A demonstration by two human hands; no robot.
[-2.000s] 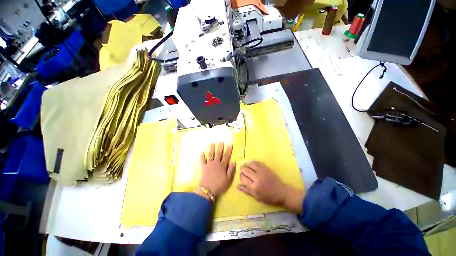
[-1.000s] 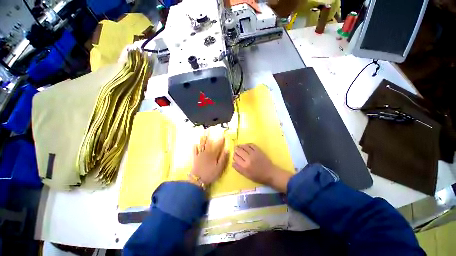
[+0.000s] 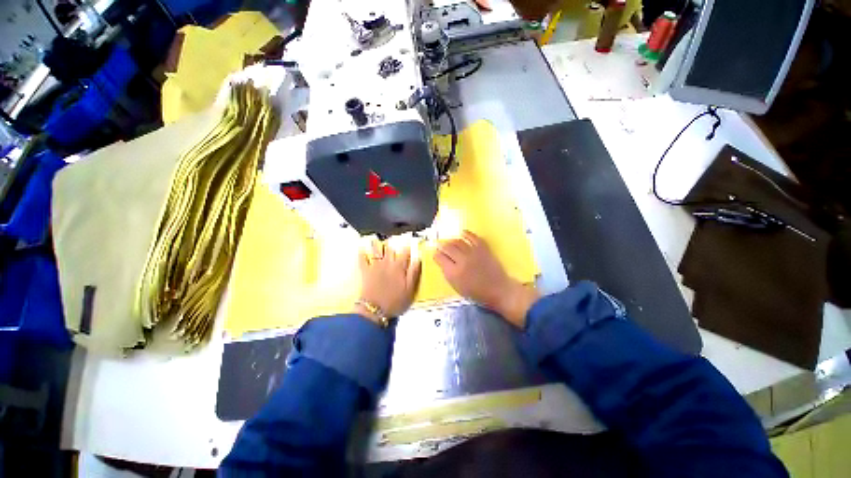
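Note:
A yellow panel (image 3: 308, 271) lies flat on the machine bed under the head of the white pattern sewing machine (image 3: 371, 177). My left hand (image 3: 390, 278) lies palm down on the panel's front part, fingertips just below the dark grey front plate. My right hand (image 3: 478, 271) rests on the panel to the right of it, fingers somewhat bent. Neither hand is seen gripping the panel. The shiny bed plate (image 3: 457, 350) shows in front of the panel. The needle area is hidden behind the front plate and glare.
Folded yellow-khaki panels (image 3: 201, 224) hang in wavy layers at left. A dark table insert (image 3: 611, 233) lies right of the bed. Farther right are brown pieces (image 3: 756, 280) with a dark metal tool (image 3: 737, 217), a black cord (image 3: 656, 177), the control screen (image 3: 742, 51) and thread spools (image 3: 659, 34).
The panel and both hands have moved away from me, farther under the machine head. More of the shiny bed plate and a dark strip at front left now show.

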